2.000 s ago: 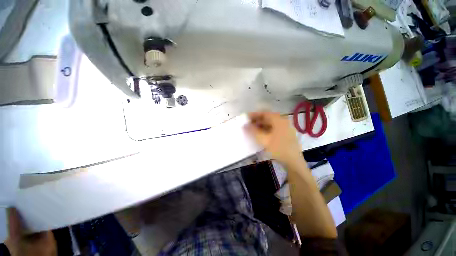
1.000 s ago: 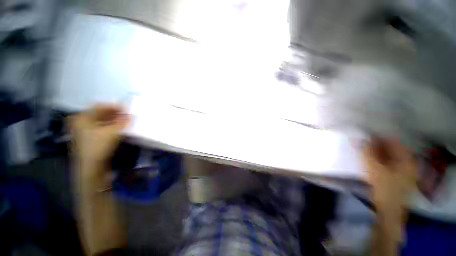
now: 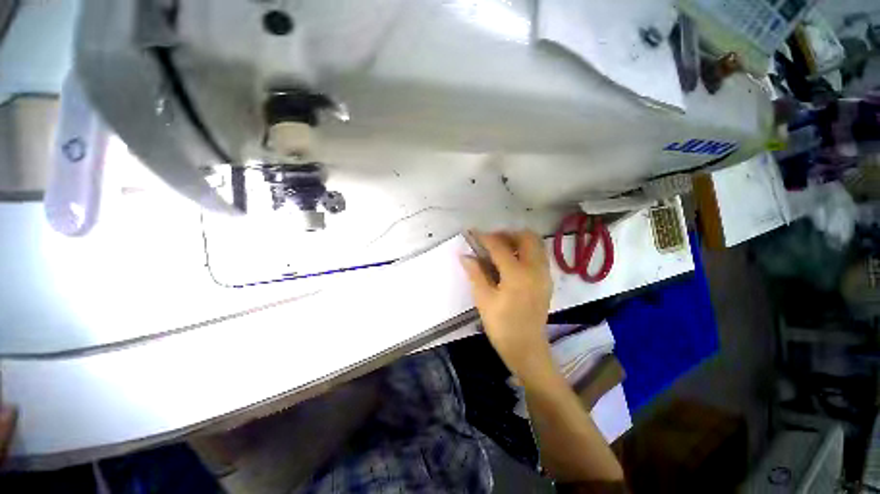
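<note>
The white band piece [image 3: 251, 352] lies in a long gentle curve along the table's front edge, with a thin taupe edge showing under it. My right hand [image 3: 509, 280] grips its right end, just right of the outlined machine bed [image 3: 289, 253]. My left hand [image 3: 6, 425] is cut off by the left edge; only fingertips show at the band's left end, so its hold is unclear. The presser foot area [image 3: 311, 201] is behind the band, not touching it. Red-handled scissors [image 3: 584, 247] lie just right of my right hand.
The JUKI machine body [image 3: 434, 106] spans the top. The lamp paddle [image 3: 75, 159] hangs at the left, near a taupe piece [image 3: 27, 145]. Blue cloth [image 3: 666, 323] and stacked bands [image 3: 598, 371] are below right. A beige ridged tray [image 3: 668, 226] sits right of the scissors.
The view swung left and came back. The band now reaches the left picture edge, and my left hand has moved almost out of view. My right hand is again at the band's right end.
</note>
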